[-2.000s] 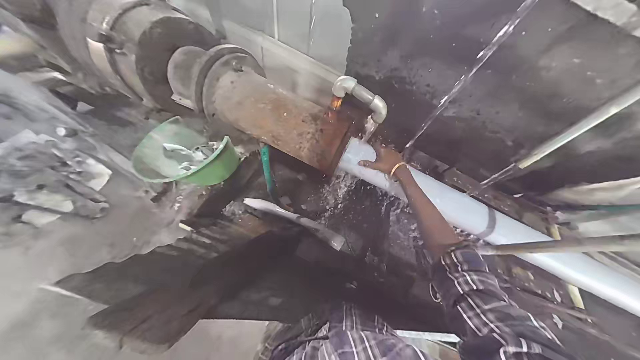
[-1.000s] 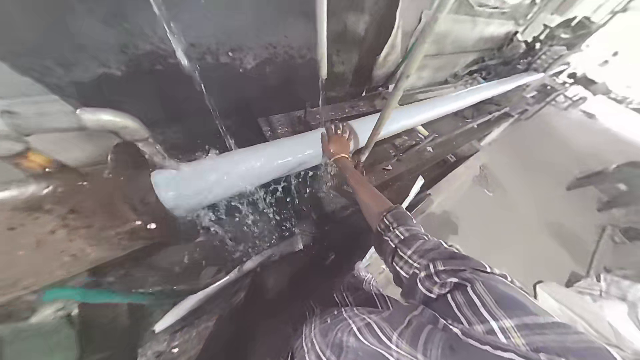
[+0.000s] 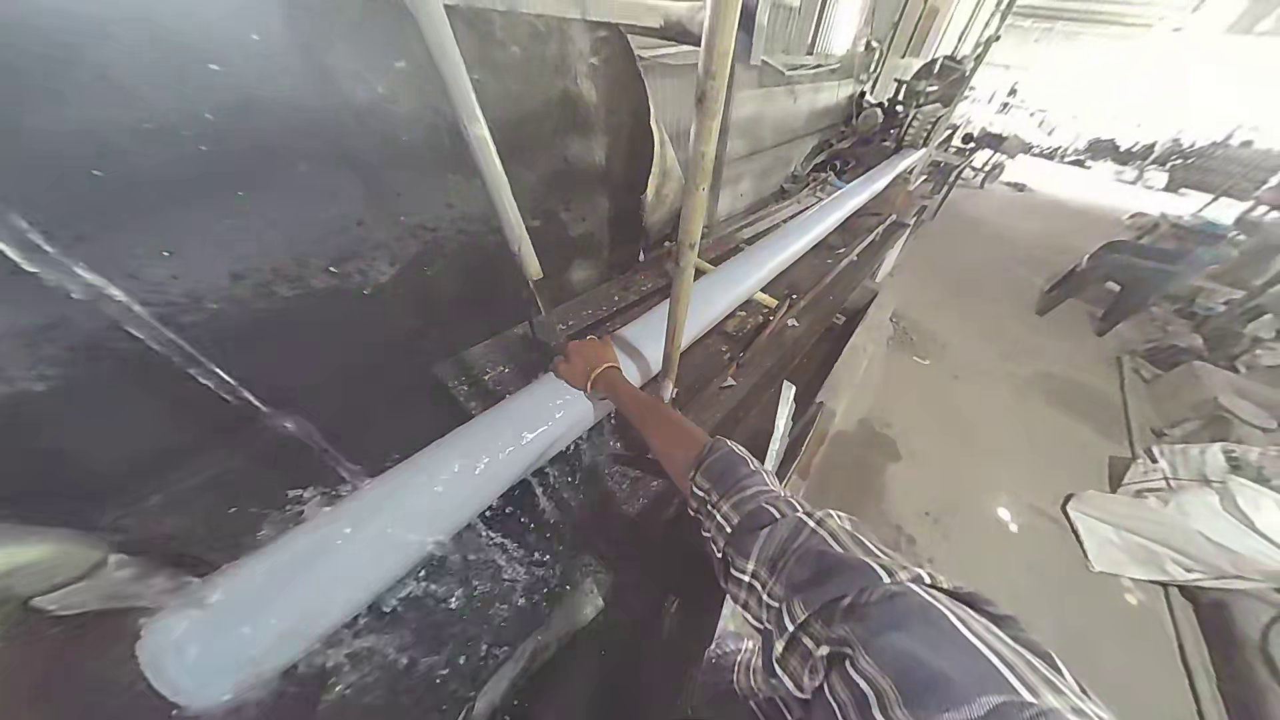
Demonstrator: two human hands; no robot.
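My right hand, with a thin bangle at the wrist, is over the top of a long white plastic pipe, its fingers curled toward the far side. The pipe slants from the lower left to the upper right. A jet of water strikes its near part, and water splashes beneath it. Close by my hand, an upright pole crosses in front of the pipe. My left hand is out of view.
Another pale pole hangs down near the dark wall. Wooden boards run under and beside the pipe. A concrete floor lies to the right, with a pale sack and a dark chair-like object on that side.
The view has swung right along the pipe. My right hand was near the pipe's end by the rusty metal cylinder; now it is farther along the pipe, beside the upright pole.
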